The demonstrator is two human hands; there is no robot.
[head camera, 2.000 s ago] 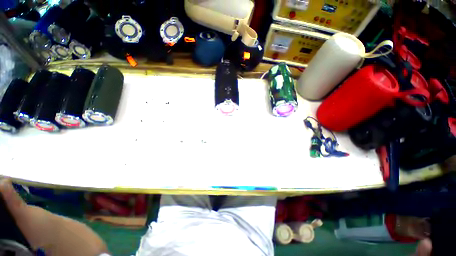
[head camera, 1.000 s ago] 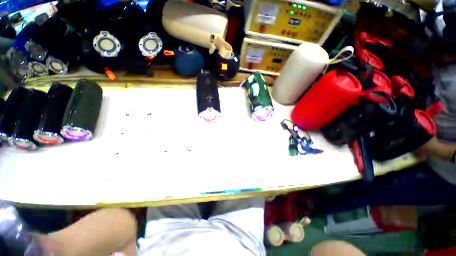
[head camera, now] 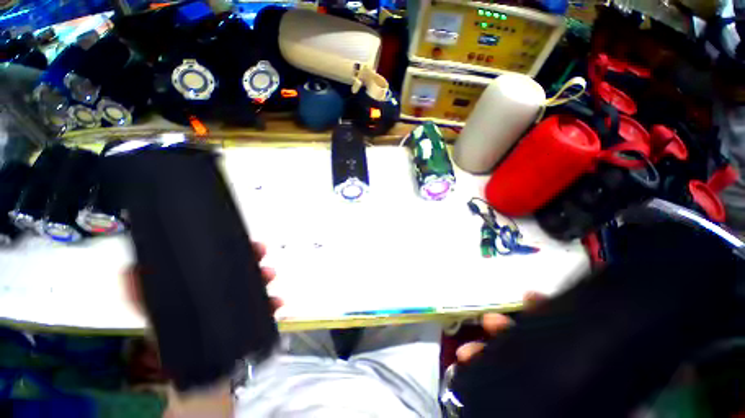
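My left hand (head camera: 265,277) is shut on a black speaker (head camera: 192,253), held raised over the bench's left part. Its fingertips show at the speaker's right side and the rest is mostly hidden behind it. My right hand (head camera: 488,328) is shut on another dark speaker (head camera: 604,318), large and blurred at the lower right, tilted up to the right. Only some fingertips show at its near left edge. A black speaker (head camera: 350,162) with a lit end and a camouflage speaker (head camera: 430,160) with a pink-purple end lie on the white bench (head camera: 392,269).
Several dark speakers (head camera: 61,196) lie side by side at the left. A beige speaker (head camera: 498,122), a red speaker (head camera: 543,166) and a cable tangle (head camera: 502,235) are at the right. Yellow-fronted power supplies (head camera: 482,39) and more speakers crowd the rear shelf.
Both hands have come up from the bottom of the view, each with a dark speaker. The left one now covers part of the row, including where the dark green speaker lay.
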